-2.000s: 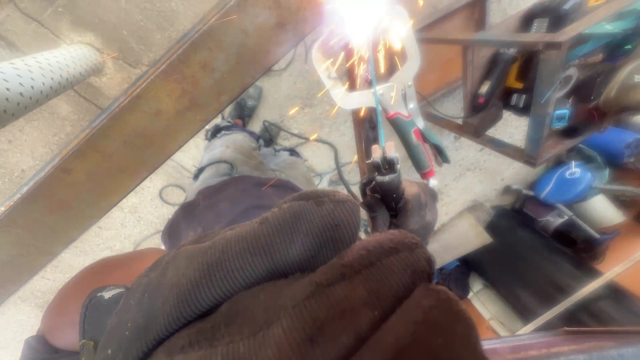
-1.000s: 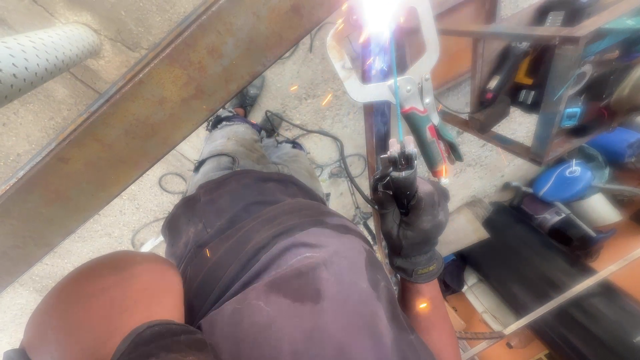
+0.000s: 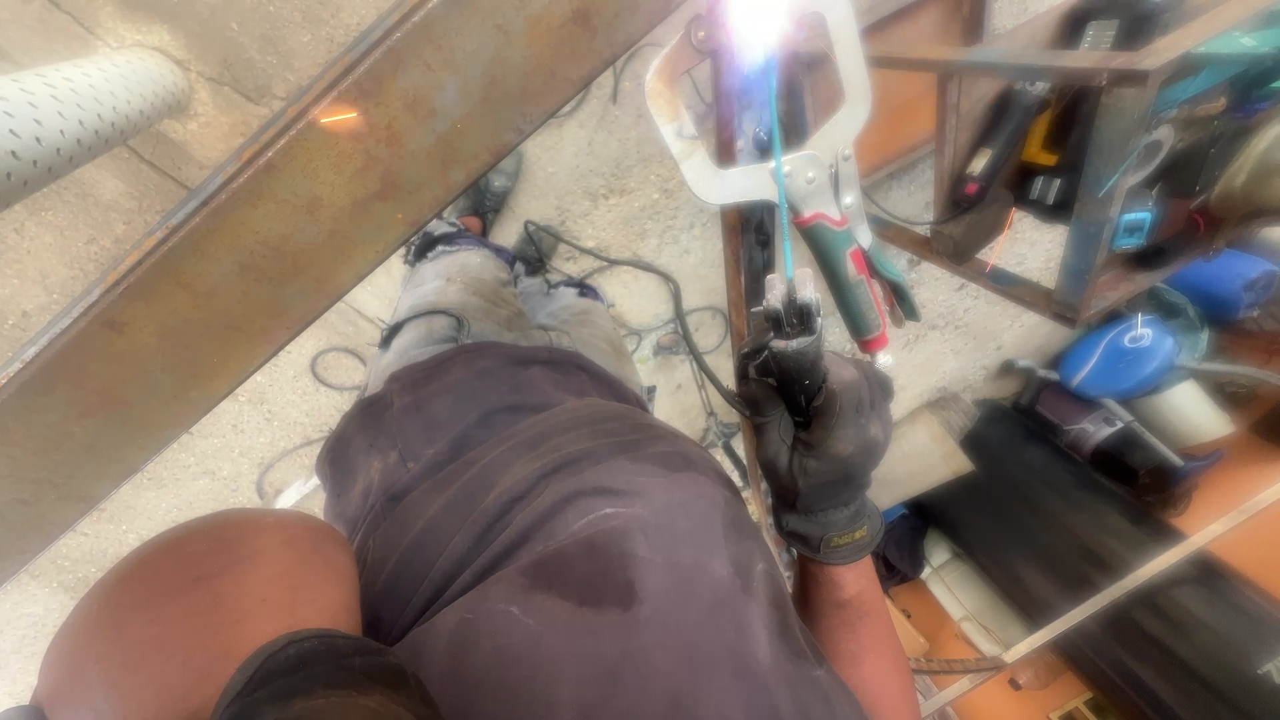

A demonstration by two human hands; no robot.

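Observation:
My right hand, in a dark work glove, grips a black electrode holder. From its jaws a thin blue-green welding electrode runs up to a bright arc at the top edge. The arc burns at an upright steel bar, within the jaws of a C-shaped locking clamp. The clamp's green and red handles hang just above my right hand. My bent left arm is at the lower left. What seems to be my left glove shows partly at the bottom edge, its fingers hidden.
A wide rusty steel beam crosses the upper left. Cables lie on the ground near my feet. At right stand a steel frame with power tools, a blue round lid, a black panel and a thin bar.
The large brown glove that covered the lower middle two seconds ago has moved down, mostly out of view, uncovering my shirt and right forearm. The arc still burns; fewer sparks show.

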